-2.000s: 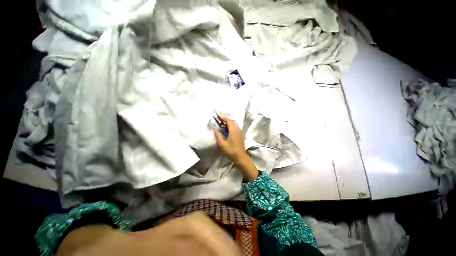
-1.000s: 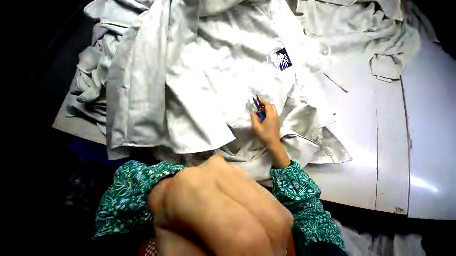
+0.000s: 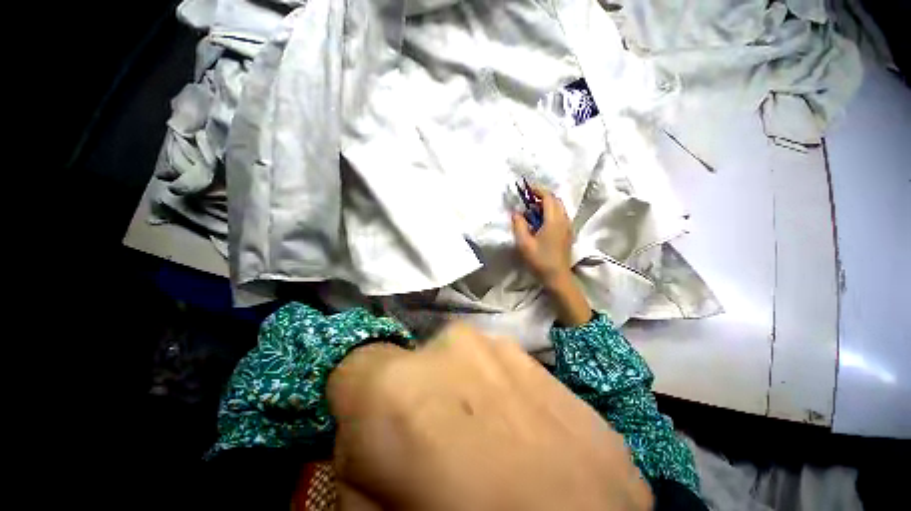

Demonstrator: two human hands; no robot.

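The off-white garment [image 3: 410, 210] lies spread and creased on the worktable, glaring under the light. A dark label [image 3: 579, 101] with white marks shows on its upper right part. My right hand [image 3: 547, 240] rests on the cloth below the label, closed around small thread snips [image 3: 531, 207]; their dark pointed blades stick out past the fingers. My left hand [image 3: 479, 424] is very close to the camera at the bottom, large and blurred. Its back is towards me, and its fingers and anything in them cannot be made out.
More pale garments are heaped at the table's left [image 3: 190, 140] and far right [image 3: 739, 60]. The white worktable [image 3: 719, 349] has dark joint lines on its right side. Pale cloth [image 3: 769, 484] lies below the front edge at the lower right. Dark floor shows at the left.
The camera view has shifted, so the garment and table appear farther right. My left hand has moved rightward across the bottom. My right hand still holds the snips on the cloth.
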